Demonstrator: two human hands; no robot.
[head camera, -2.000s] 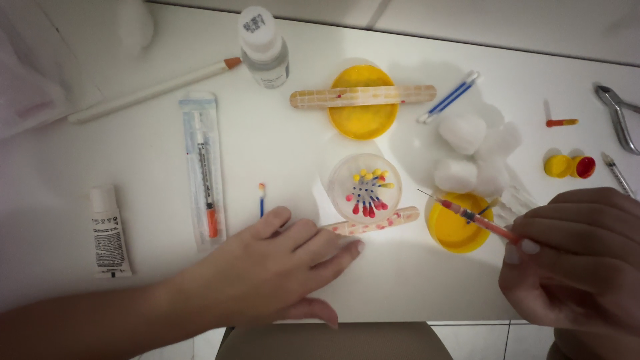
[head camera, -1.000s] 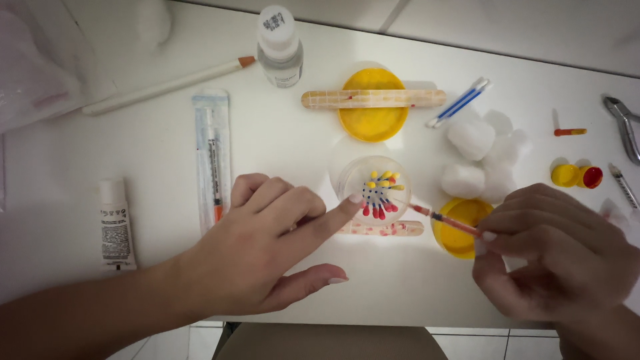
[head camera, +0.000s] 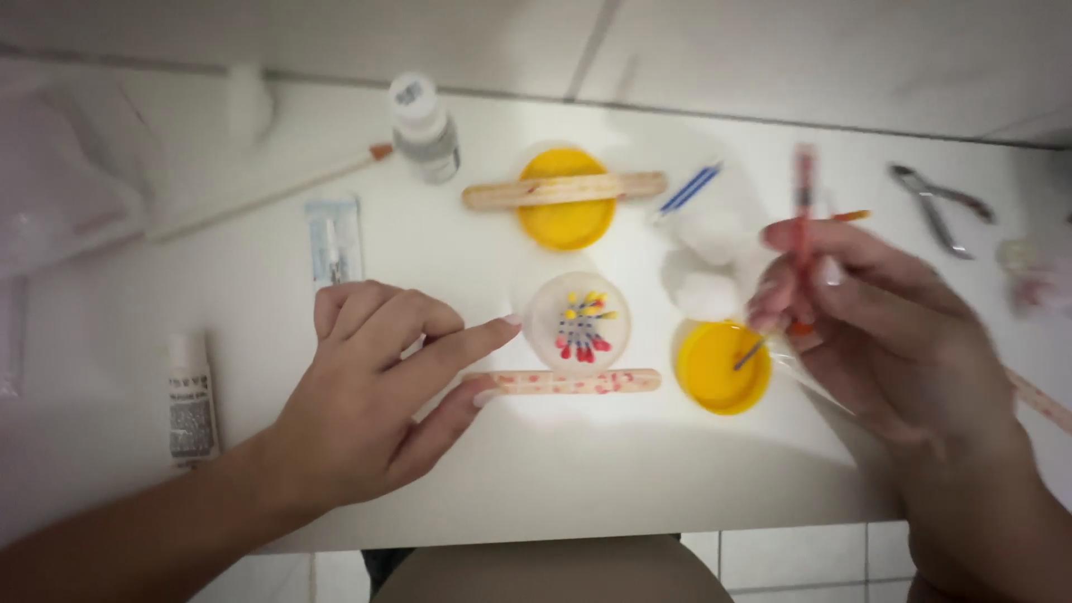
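My left hand (head camera: 385, 385) rests over the white table, its index fingertip by the left rim of a clear round dish (head camera: 540, 322). The dish holds several small blue sticks with yellow or red tips (head camera: 586, 327). Just below the dish lies a wooden stick marked with red spots (head camera: 578, 382), close to my left thumb. My right hand (head camera: 879, 327) grips a thin syringe-like tool with an orange-red body (head camera: 806, 201), held upright and blurred. To its lower left stands a yellow round lid (head camera: 712, 385) with a thin blue stick in it.
Another yellow lid (head camera: 565, 226) has a wooden stick (head camera: 578, 189) across it. Nearby are a white-capped bottle (head camera: 425, 134), blue-stemmed swabs (head camera: 691, 188) and cotton balls (head camera: 708, 293). A white tube (head camera: 191, 410), a packaged tool (head camera: 333, 239), a pale pencil (head camera: 268, 197) and metal nippers (head camera: 930, 205) lie farther out.
My right hand has lifted the tool away from the dish and turned it upright. My left index fingertip has moved from over the dish to its left rim.
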